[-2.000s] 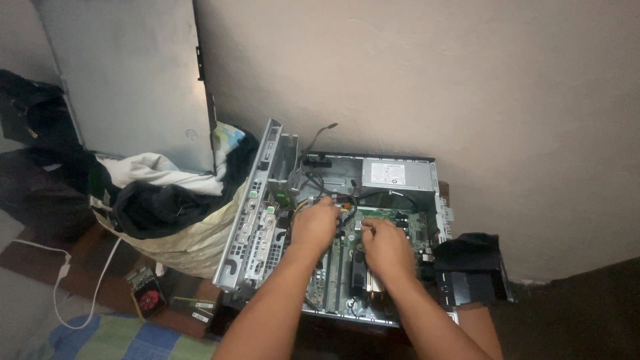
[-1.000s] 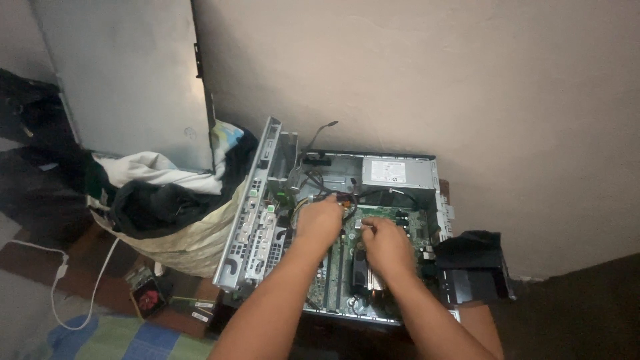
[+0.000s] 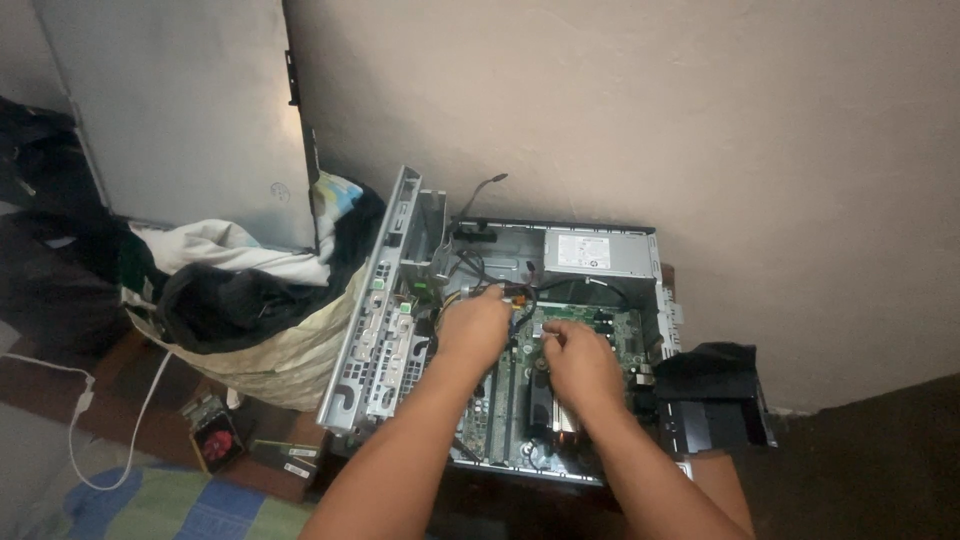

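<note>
An opened desktop computer case (image 3: pixel 555 227) lies on its side, its green motherboard (image 3: pixel 626 326) exposed. My left hand (image 3: pixel 474 326) is over the board's upper left part, among the cables (image 3: pixel 471 264); its fingertips are partly hidden, so a grip cannot be made out. My right hand (image 3: pixel 581 360) is curled over the board, thumb and forefinger close together at a small silver part (image 3: pixel 538 330). Below that hand is a cooler with metal fins (image 3: pixel 561 420). An HP power supply (image 3: pixel 598 253) sits in the case's upper right corner.
The perforated metal front frame (image 3: pixel 371 315) stands tilted at the case's left. A metal side panel (image 3: pixel 180 120) rests on a cloth-filled sack (image 3: pixel 300 375). Memory modules (image 3: pixel 289 454) and a small fan-like part with a red centre (image 3: pixel 216 444) lie lower left, near a white cable (image 3: pixel 154 397). A black plastic part (image 3: pixel 709 382) is at right.
</note>
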